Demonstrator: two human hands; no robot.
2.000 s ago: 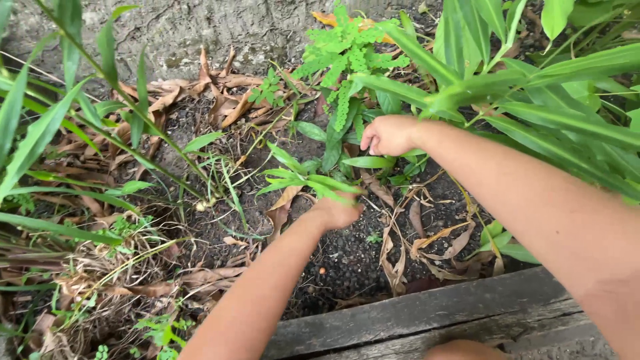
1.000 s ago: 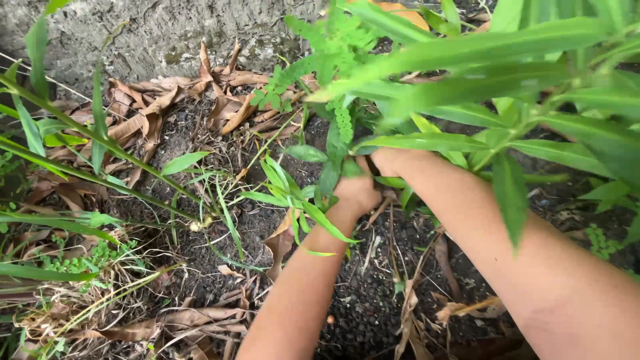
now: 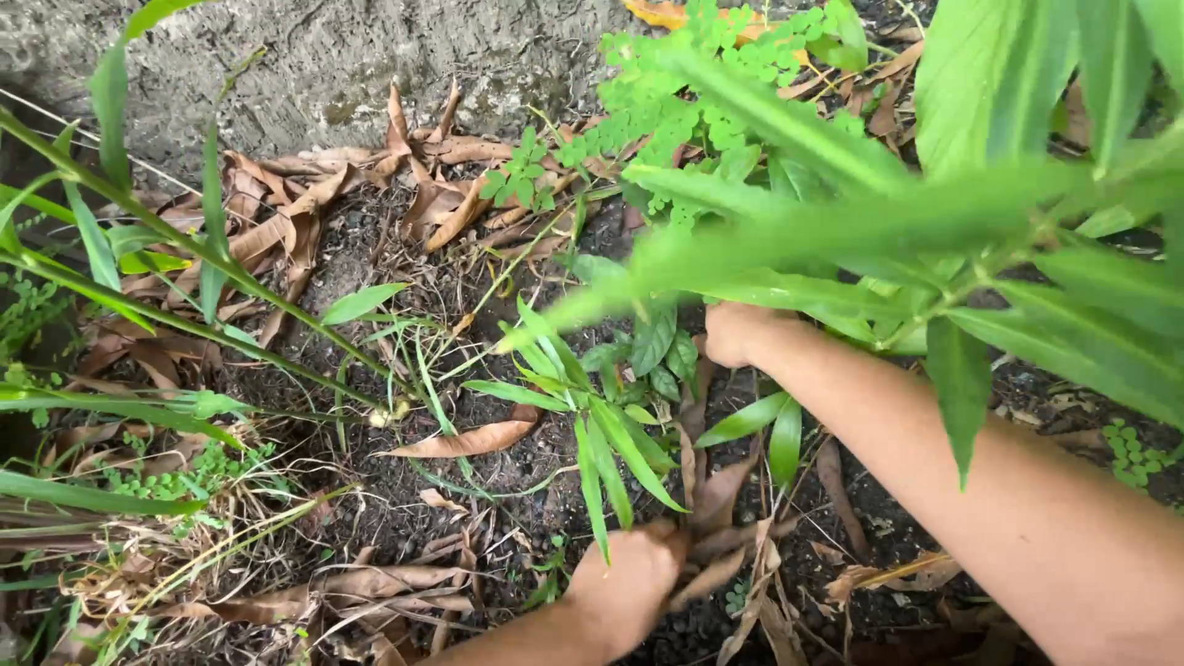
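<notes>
My left hand (image 3: 634,569) is low in the view, its back up and its fingers curled down at dry brown leaves (image 3: 726,555); what its fingertips hold is hidden. Just above it are the narrow green leaves of a small plant (image 3: 601,425). My right hand (image 3: 735,335) reaches in from the right, beneath long green leaves, beside a low plant with dark oval leaves (image 3: 655,338). Its fingertips are hidden, so its grip does not show. A short green sprout (image 3: 763,425) stands below the right hand.
A rough concrete wall (image 3: 305,74) runs along the top. Long leafy stems (image 3: 971,277) hang over my right forearm. Thick green stalks (image 3: 231,268) slant across the left. Dry leaves (image 3: 296,222) and dried grass (image 3: 250,518) lie on dark soil. Small round-leaved greenery (image 3: 684,102) grows near the wall.
My left hand has moved down, away from the right hand, which it was close to one second ago. The right hand remains near the dark-leaved plant.
</notes>
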